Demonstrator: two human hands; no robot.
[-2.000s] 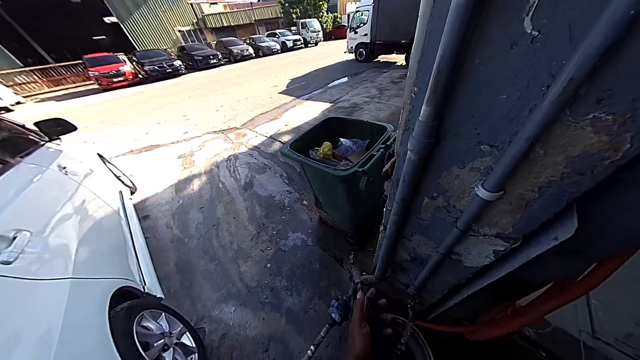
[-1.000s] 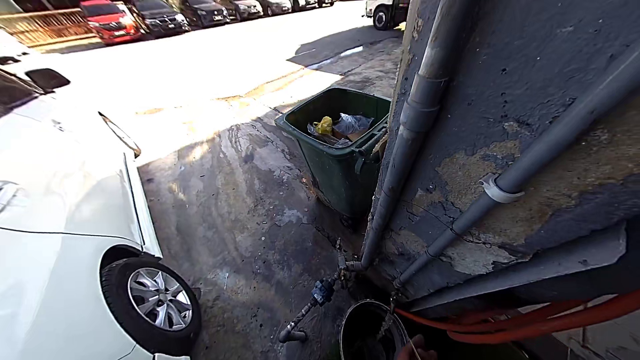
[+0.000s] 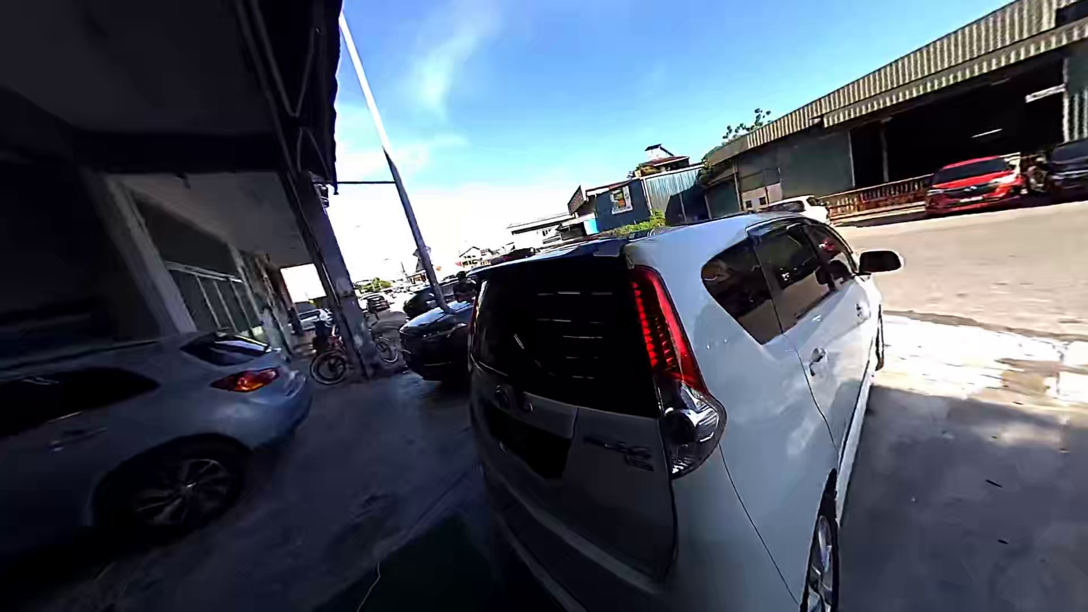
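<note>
Neither of my hands shows in the head view now, so what they hold or touch is hidden. Closest to me stands a white car (image 3: 765, 425), seen from its rear right corner. Its dark rear window (image 3: 565, 331) and red tail light (image 3: 667, 331) face me. To the left, in shade, is a grey car (image 3: 161, 408) with its rear end toward the middle of the view.
A concrete pillar (image 3: 336, 280) rises between the cars, with a bicycle (image 3: 330, 367) by its foot. A black car (image 3: 438, 340) stands beyond, near a tall pole (image 3: 395, 161). A red car (image 3: 975, 184) is parked across the road at right.
The view has swung far to the left. The green wheeled bin, the pipes on the wall, the bucket and the hand seen near the bottom edge earlier are out of view.
</note>
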